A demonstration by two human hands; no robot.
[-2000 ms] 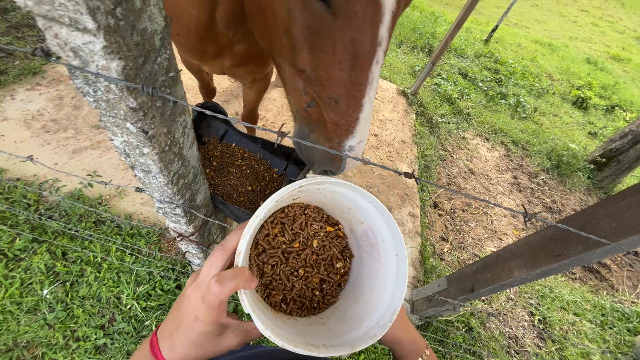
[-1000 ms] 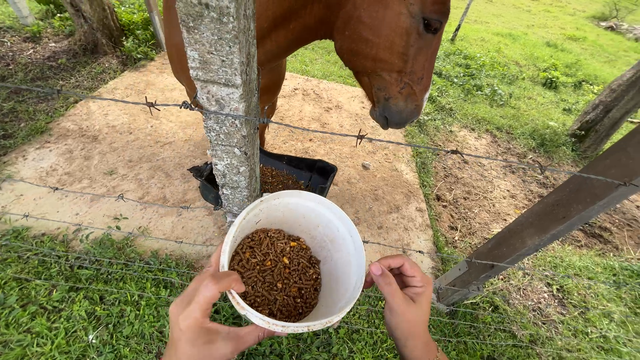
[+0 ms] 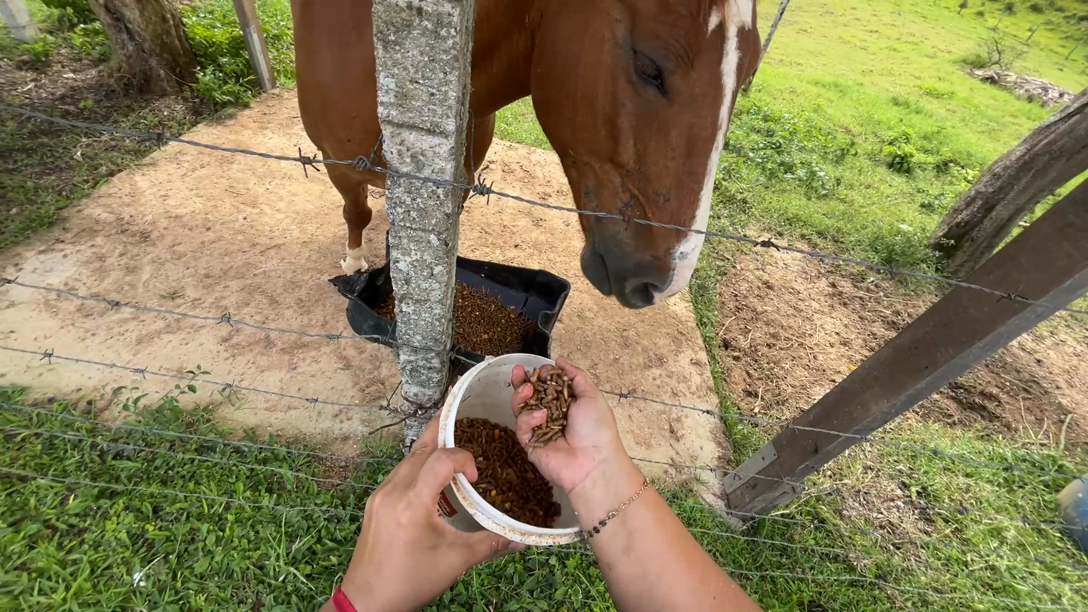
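My left hand point(image 3: 416, 518) grips the left rim and side of a white plastic bucket point(image 3: 463, 510), which leans to the right. Brown feed pellets point(image 3: 501, 472) lie inside it. Over the bucket's right side, my right hand point(image 3: 569, 425) is cupped, palm up, around a handful of pellets point(image 3: 551, 404). Beyond the fence a brown horse point(image 3: 612, 110) with a white blaze holds its head lowered, its muzzle above and right of the bucket. A black feed trough point(image 3: 544, 293) with pellets in it sits on the ground, partly hidden behind the post.
Strands of barbed wire point(image 3: 544, 201) cross between me and the horse. A rough concrete post point(image 3: 425, 195) stands just beyond the bucket, and a slanted brown brace point(image 3: 909, 365) is at the right. The trough rests on a dirt-covered slab point(image 3: 212, 204) with grass around it.
My right hand, beside the bucket's right side one second ago, is now over it with pellets in the palm. The bucket has tipped to the right. The view has shifted.
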